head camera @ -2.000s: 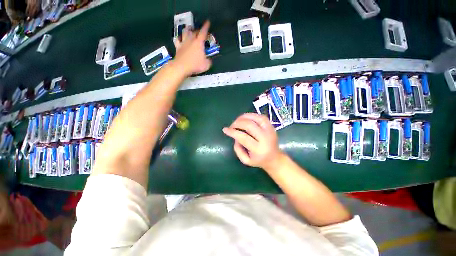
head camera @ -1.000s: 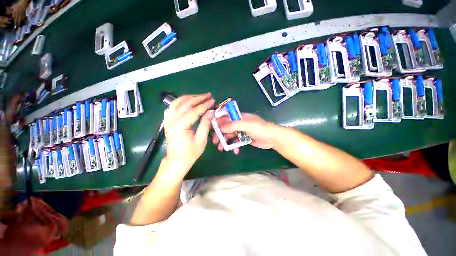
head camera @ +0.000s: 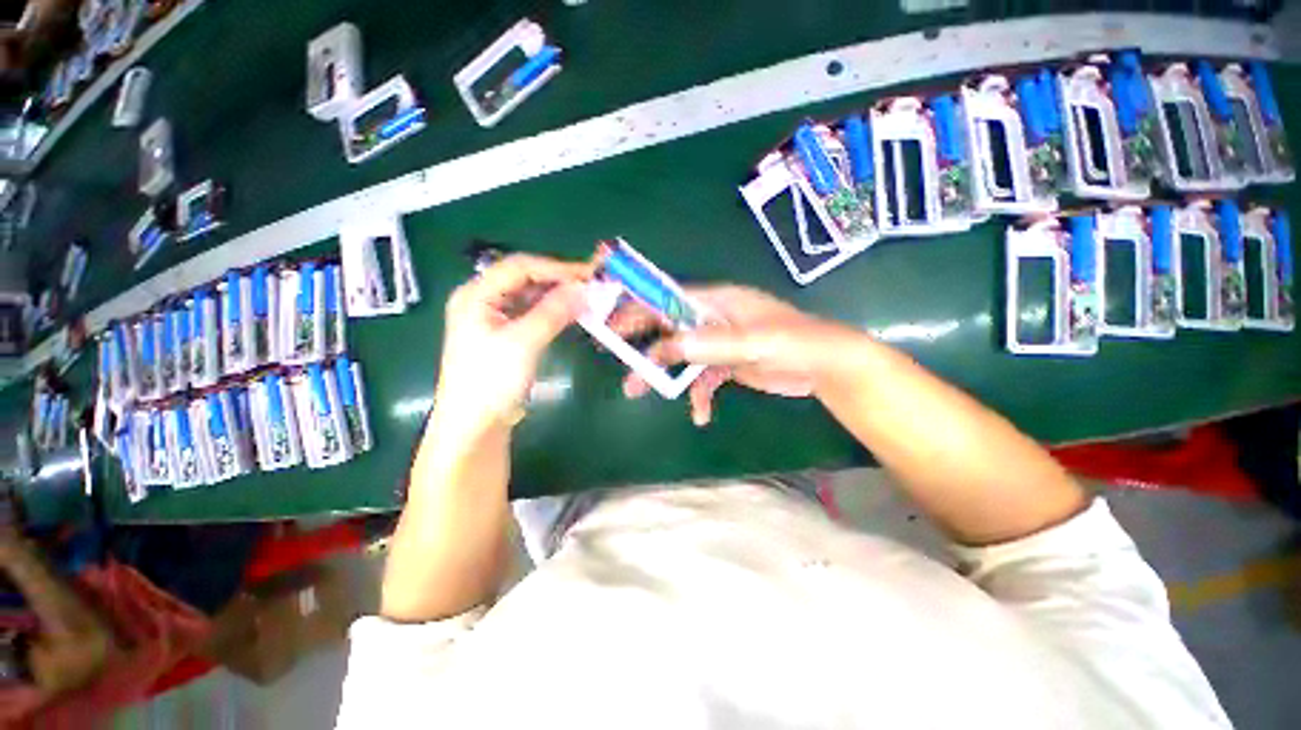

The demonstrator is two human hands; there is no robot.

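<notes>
A loaded housing half [head camera: 639,342], white with a blue cell along its upper side, is held tilted above the green bench. My right hand [head camera: 771,342] grips its lower right end. My left hand [head camera: 500,321] has its fingers at its upper left end, near the reddish wires. The mallet [head camera: 485,257] shows only a dark bit of its head behind my left hand; the rest is hidden. White front covers [head camera: 377,267] lie on the bench left of my hands.
Overlapping rows of loaded housing halves stand at the left [head camera: 250,421] and right [head camera: 1053,285]. A pale metal strip [head camera: 642,131] crosses the green bench [head camera: 571,456]. Beyond it lie more housings [head camera: 509,72]. At the lower left a person's arm [head camera: 43,606] shows near a cardboard box [head camera: 293,620].
My left hand reached beyond the strip, then came back to the housing half now held between both hands. Since one second ago, the half has turned to a more slanted position.
</notes>
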